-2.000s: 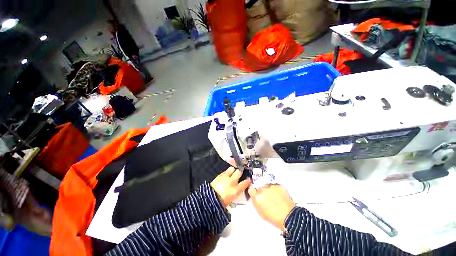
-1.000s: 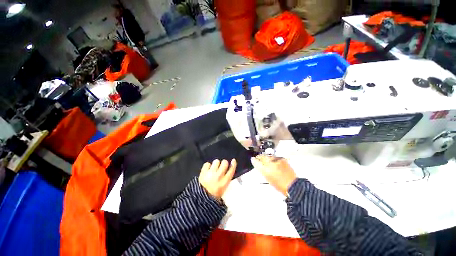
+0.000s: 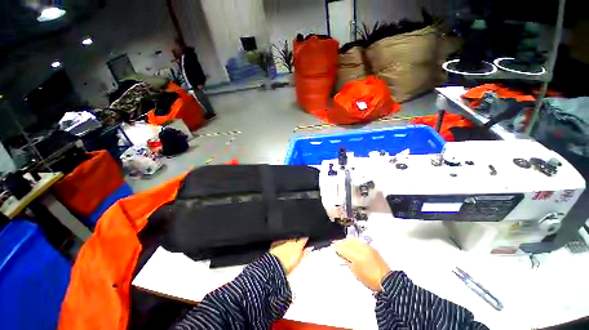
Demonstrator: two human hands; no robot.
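A black panel (image 3: 226, 225) with a narrow camouflage strip (image 3: 223, 199) lies on the white table left of the needle area. Its right corner is under the left end of the white sewing machine (image 3: 478, 169), by the presser foot (image 3: 352, 225). My left hand (image 3: 290, 254) lies on the panel's near edge, fingertips on the cloth. My right hand (image 3: 363, 262) is at the panel's right corner, just below the presser foot; whether its fingers pinch the cloth is too small to tell.
Silver thread snips (image 3: 478, 288) lie on the table at the right. An orange sack (image 3: 103, 258) drapes at the table's left edge. A blue crate (image 3: 368, 139) stands behind the machine. Another blue crate (image 3: 32, 277) is at far left. A person (image 3: 194, 77) stands in the back left.
The panel has turned, so its near edge lies nearly level and a dark vertical band shows across it. My left hand has moved to the near edge. The view has tilted up.
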